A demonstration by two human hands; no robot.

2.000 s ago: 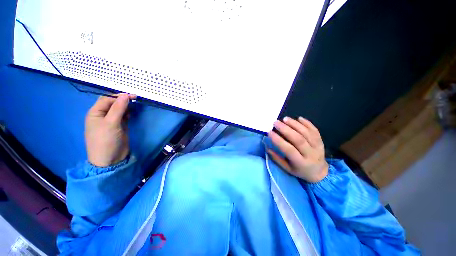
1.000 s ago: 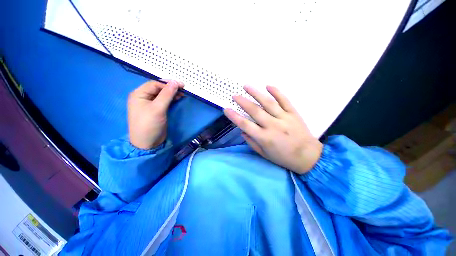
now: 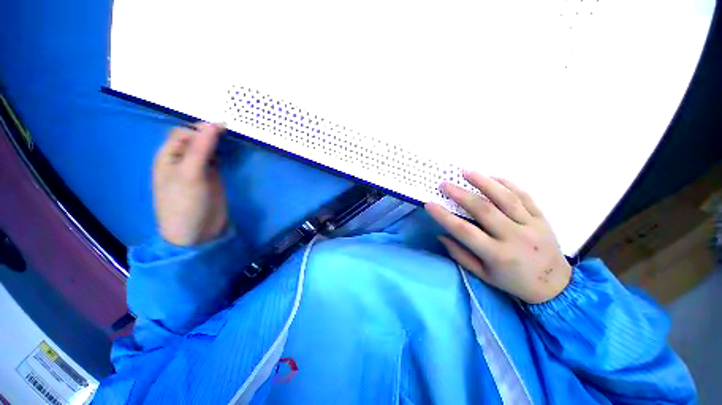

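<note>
The white panel (image 3: 356, 71) with dark dots lies slanted on the blue padded carrier (image 3: 55, 55). A black edge strip (image 3: 150, 106) runs along its near edge, and its left end sticks out slightly past the panel's corner. My left hand (image 3: 190, 186), slightly blurred, has thumb and fingertips pinched at this edge on the left; they seem to hold the strip, though the part between the fingers is hidden. My right hand (image 3: 511, 237) rests with spread fingers on the panel near its right corner, over the edge, gripping nothing.
A dark rail mechanism (image 3: 340, 210) shows between the panel and my smock. A curved reddish-brown surface (image 3: 63, 245) and a white labelled item (image 3: 47, 372) are at the left. Brown cardboard (image 3: 657, 237) lies at the right, beyond the dark green surface.
The loose strip that crossed the panel's left corner now lies along the near edge. My left hand has moved left along the edge; my right hand has moved right and slightly down.
</note>
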